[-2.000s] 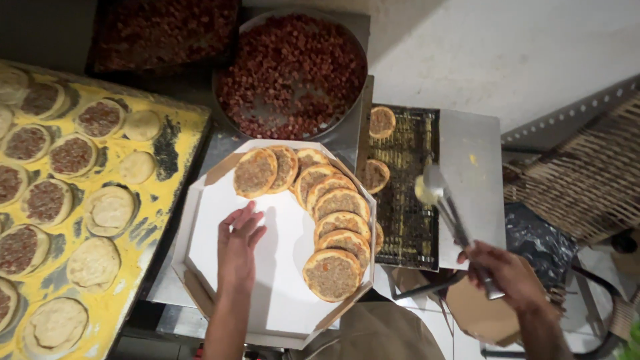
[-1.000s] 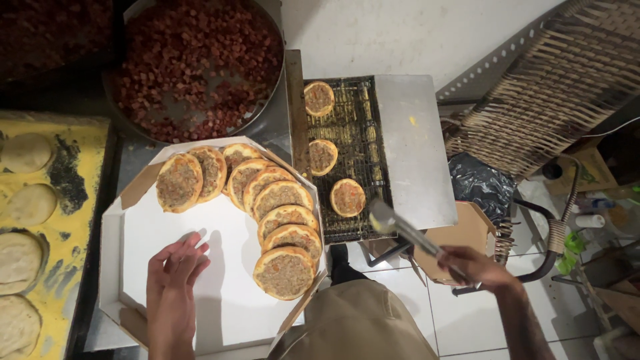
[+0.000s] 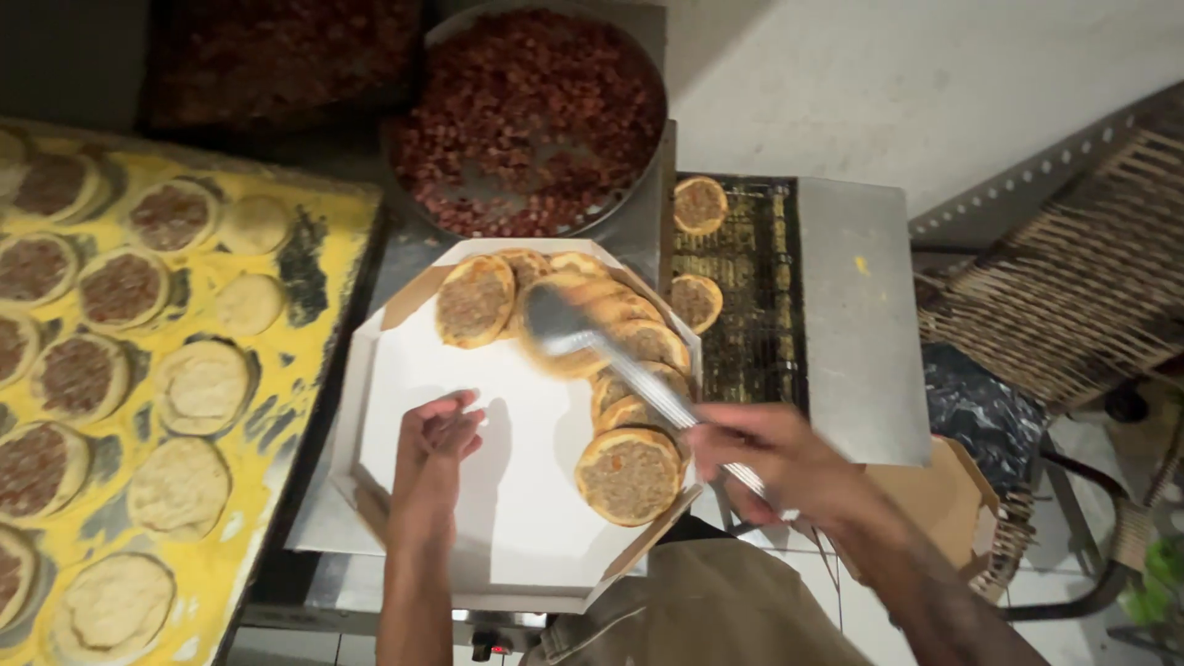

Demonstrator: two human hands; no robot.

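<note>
My right hand (image 3: 772,462) grips metal tongs (image 3: 647,384). Their blurred tip is over the upper middle of an octagonal cardboard box (image 3: 536,592), with a blurred round meat-topped flatbread (image 3: 564,361) at it. My left hand (image 3: 439,430) is above the white box floor with bent fingers and holds nothing. Baked meat flatbreads overlap in an arc along the box's top and right side, from one at the upper left (image 3: 474,301) to one at the lower right (image 3: 629,474). Two more flatbreads, an upper one (image 3: 700,205) and a lower one (image 3: 694,303), lie on a dark conveyor grate (image 3: 763,361).
A round pan of diced reddish filling (image 3: 532,120) stands behind the box, beside a dark tray (image 3: 277,65). At left, a yellow floured board (image 3: 277,370) carries topped and plain dough rounds. A metal sheet (image 3: 860,324) adjoins the grate; a woven chair (image 3: 1064,259) stands at right.
The tongs in my right hand have moved from beside the grate to over the box. One flatbread seen on the grate a second ago no longer shows there. My left hand stays over the box.
</note>
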